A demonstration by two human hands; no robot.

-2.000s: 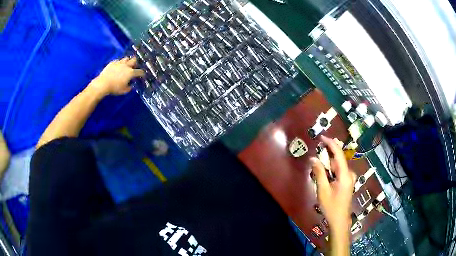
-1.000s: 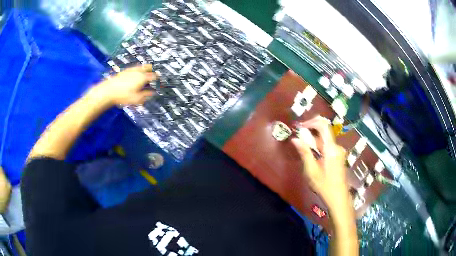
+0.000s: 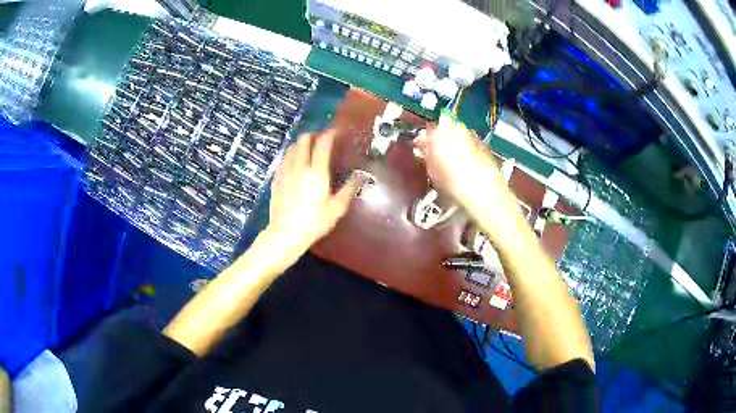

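Observation:
The reddish-brown board (image 3: 355,250) lies in front of me. My left hand (image 3: 307,189) is over its left edge, fingers spread, thumb by a pale socket (image 3: 365,185); nothing shows in it. My right hand (image 3: 456,157) reaches to the board's upper middle, fingertips at small pale parts beside an upright white holder (image 3: 386,129); whether it grips anything is hidden by blur. A short curved white lead (image 3: 428,211) lies below my right hand. A dark unit with a shiny end (image 3: 464,262) lies on the lower right of the board.
A clear tray of dark pieces (image 3: 202,137) lies left of the board, another clear tray (image 3: 605,282) right. A long white box (image 3: 387,36) stands behind. Small panel meters (image 3: 469,298) sit at the board's lower edge. Black cables (image 3: 557,133) hang at the back right.
The view has turned right. My left hand has moved from the tray's edge onto the board's left side. My right hand has moved from beside the round socket to the board's upper part.

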